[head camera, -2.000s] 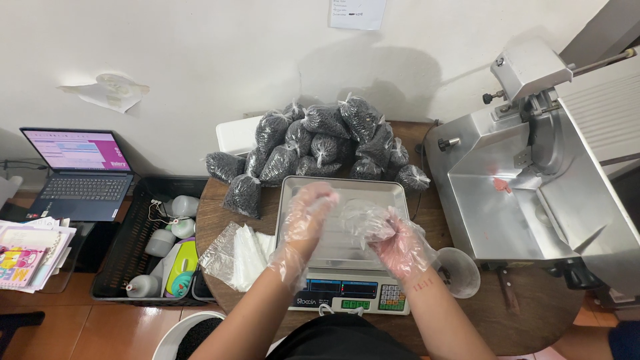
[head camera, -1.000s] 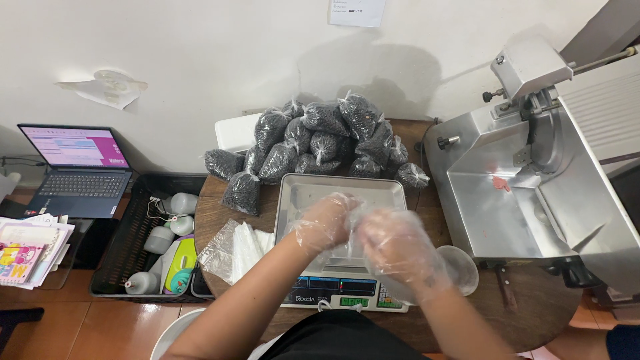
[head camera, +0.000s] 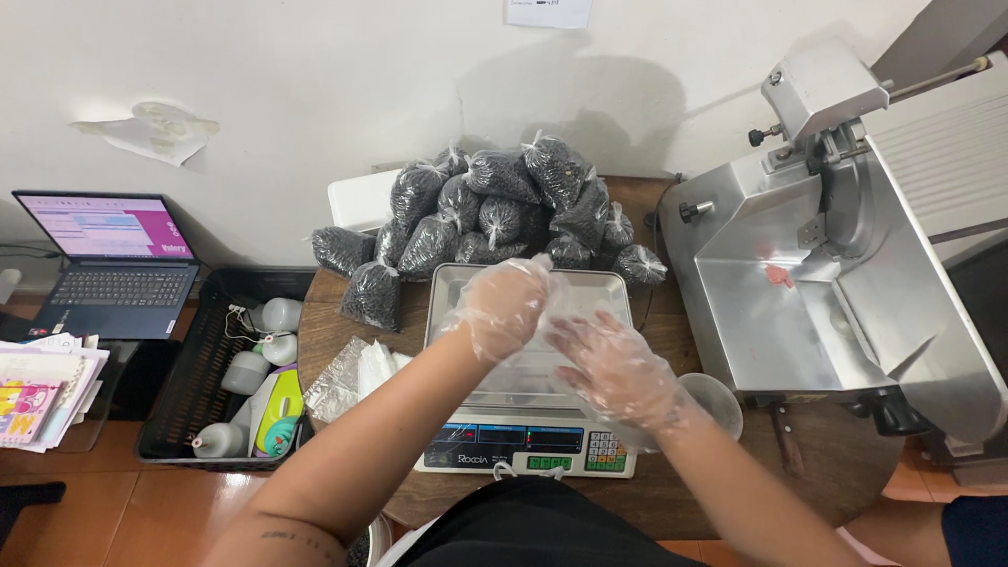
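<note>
Both of my hands wear clear plastic gloves and are over the metal pan of a digital scale [head camera: 504, 378]. My left hand [head camera: 508, 303] has its fingers curled at the pan's upper middle; thin clear plastic shows by its fingertips, and whether that is a bag or loose glove film I cannot tell. My right hand [head camera: 614, 362] is spread with fingers apart over the pan's right side. Behind the scale stands a pile of knotted clear bags of small black beans or pellets [head camera: 500, 220]. Empty clear plastic bags [head camera: 339, 382] lie left of the scale.
A metal slicer [head camera: 756, 315] with a reddish scrap stands on the right of the round wooden table [head camera: 331, 299]. A clear round container [head camera: 713, 402] is near my right wrist. To the left are a black crate [head camera: 169, 402] of bottles and a laptop [head camera: 110, 268]. Someone's leg shows at lower right.
My hands were apart over the pan two seconds ago, came together near its middle, and are now slightly apart. My right hand's fingers have spread. The bag pile looks unchanged.
</note>
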